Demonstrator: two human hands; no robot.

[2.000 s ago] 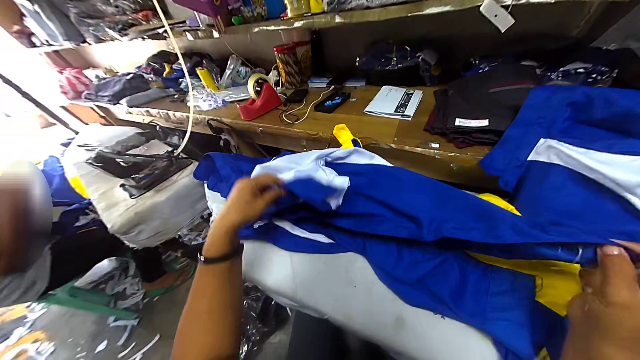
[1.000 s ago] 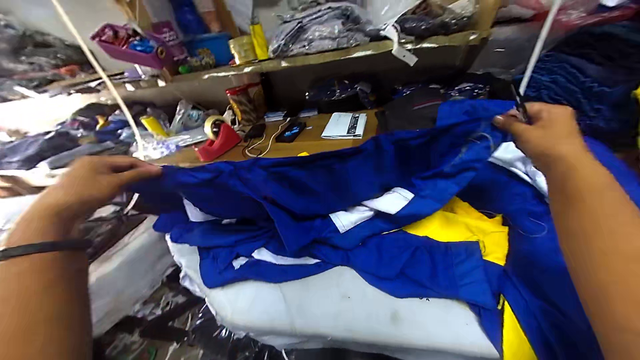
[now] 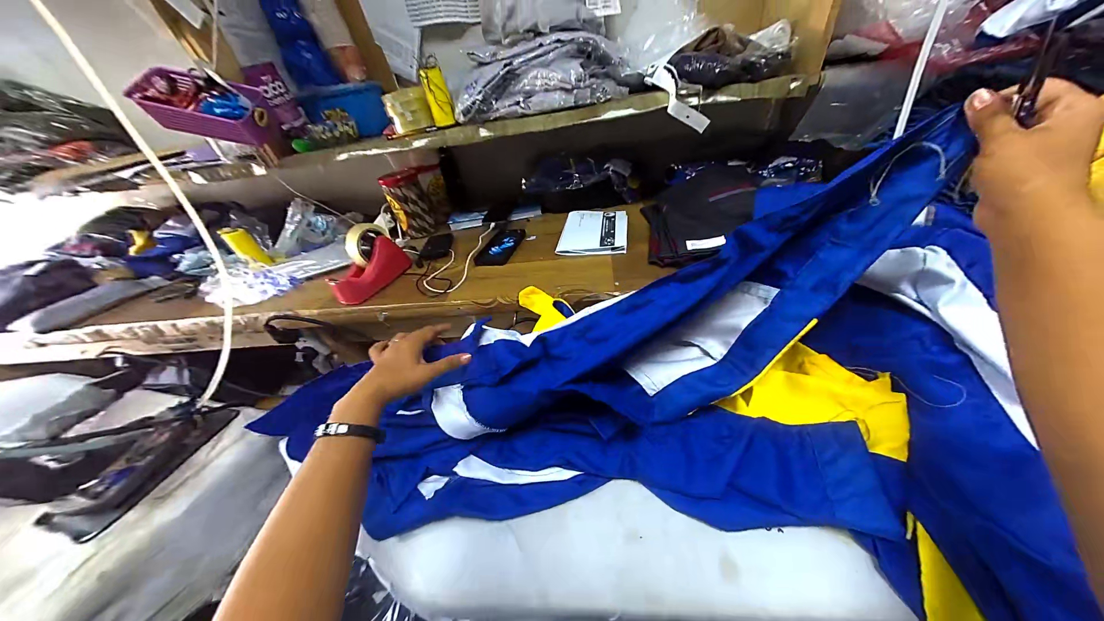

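A blue garment with white panels (image 3: pixel 673 336) is stretched up toward the right, a loose thread near its raised end. My right hand (image 3: pixel 1035 147) grips that end and also holds a small dark tool, perhaps thread snips. On the garment's left part rests my left hand (image 3: pixel 418 366), fingers spread; whether it pinches the cloth is unclear. Under the raised part lie more blue cloth (image 3: pixel 690 470) and a yellow piece (image 3: pixel 819 392), on a white padded surface (image 3: pixel 638 552).
Behind is a wooden table (image 3: pixel 535 276) with a red tape dispenser (image 3: pixel 371 267), a phone (image 3: pixel 500 247), a white booklet (image 3: pixel 592 233) and dark folded clothes (image 3: pixel 716 216). Above runs a shelf (image 3: pixel 552 125) with bagged garments. A pale cord (image 3: pixel 185 194) hangs at left.
My left hand has come off the garment's raised left edge and down onto the cloth. My right hand still holds the other end, now at the upper right.
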